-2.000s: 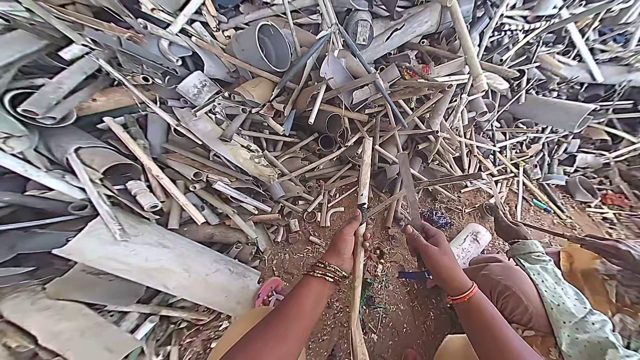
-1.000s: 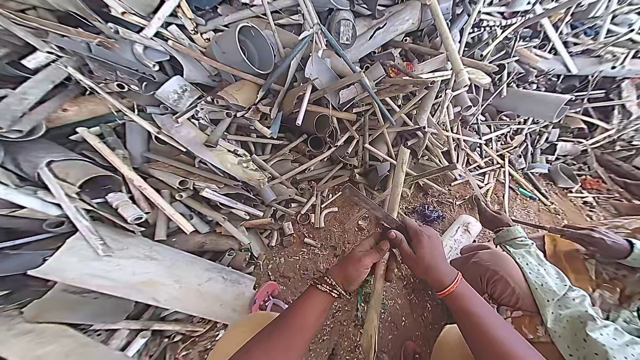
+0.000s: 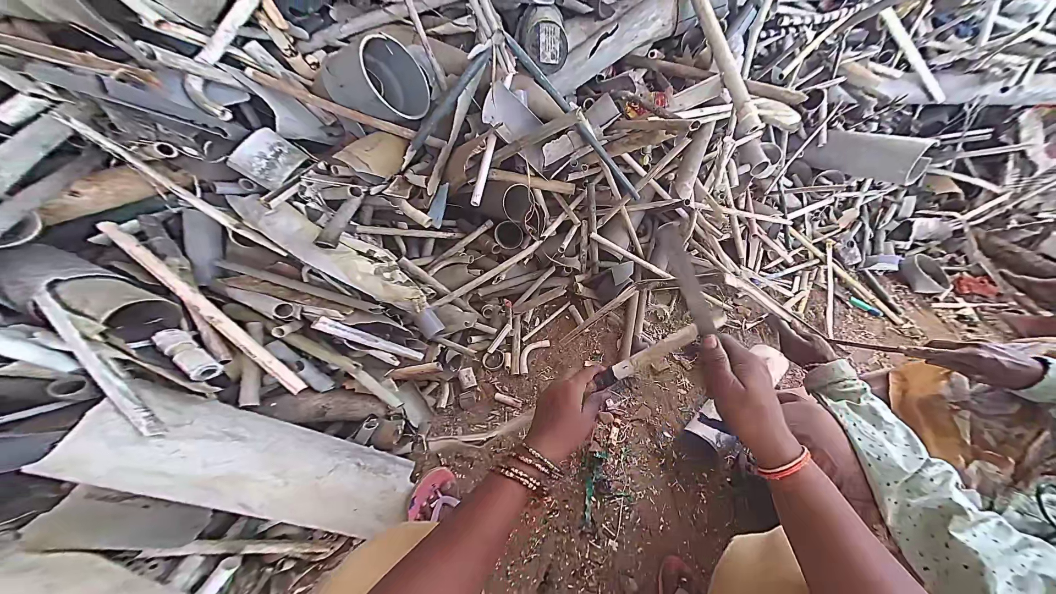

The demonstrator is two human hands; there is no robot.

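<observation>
My left hand (image 3: 569, 408) is closed around a long pale stick or pipe (image 3: 660, 348), which slants up to the right past a dark band beside my fingers. Its lower part appears to run down to the left behind the hand. Held in my right hand (image 3: 742, 388) is a long flat dark metal blade (image 3: 689, 276), pointing up and away. The blade's lower end lies close to the far end of the stick; whether they touch, I cannot tell. Its handle is hidden in my fingers.
A heap of scrap plastic pipes (image 3: 396, 74) and sticks fills the far side and left. A large pale curved sheet (image 3: 231, 462) lies at left. Close on the right sits a person in a dotted sleeve (image 3: 907, 462), holding a thin rod. Chips cover the bare ground (image 3: 643, 495).
One second ago my hands were together with the blade across the stick; now they are apart. The stick has turned from near upright to a slant toward the upper right.
</observation>
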